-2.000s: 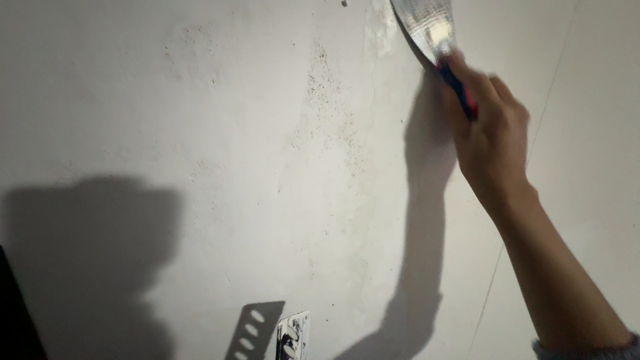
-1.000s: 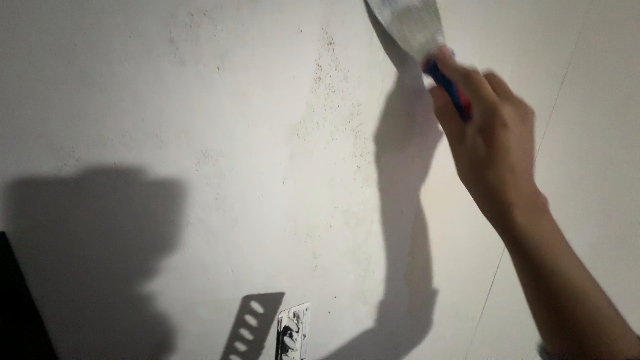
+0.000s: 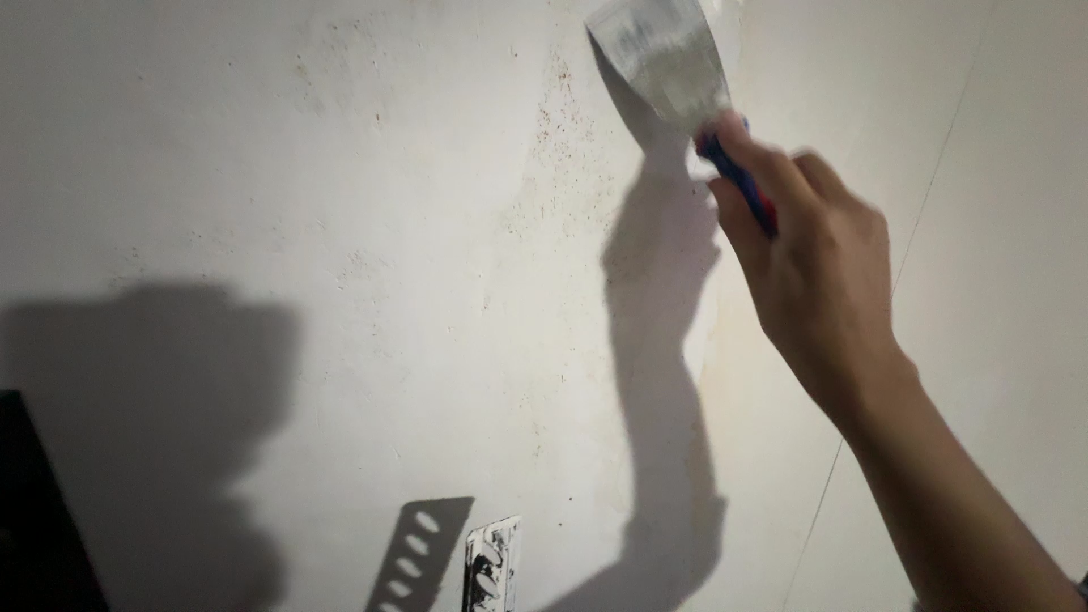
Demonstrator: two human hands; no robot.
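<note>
My right hand [image 3: 816,229], in the upper right, grips the blue and red handle of a putty knife [image 3: 671,72]. The wide metal blade points up and left against the pale wall [image 3: 476,340], its surface smeared with a greyish film. Small brown specks dot the wall to the left of the blade. Below, at the bottom edge, stands the top of a slotted strip [image 3: 491,565], white with black smears; what supports it is out of frame. My left hand is not in view.
A dark object [image 3: 42,518] with a slanted edge fills the lower left corner. Shadows of my arm, of a head-like shape and of the slotted strip fall on the wall. A thin dark line runs slantwise down the wall at the right.
My right hand has moved left with the putty knife still in it, and its shadow has shifted left too. The slotted strip remains near the bottom edge.
</note>
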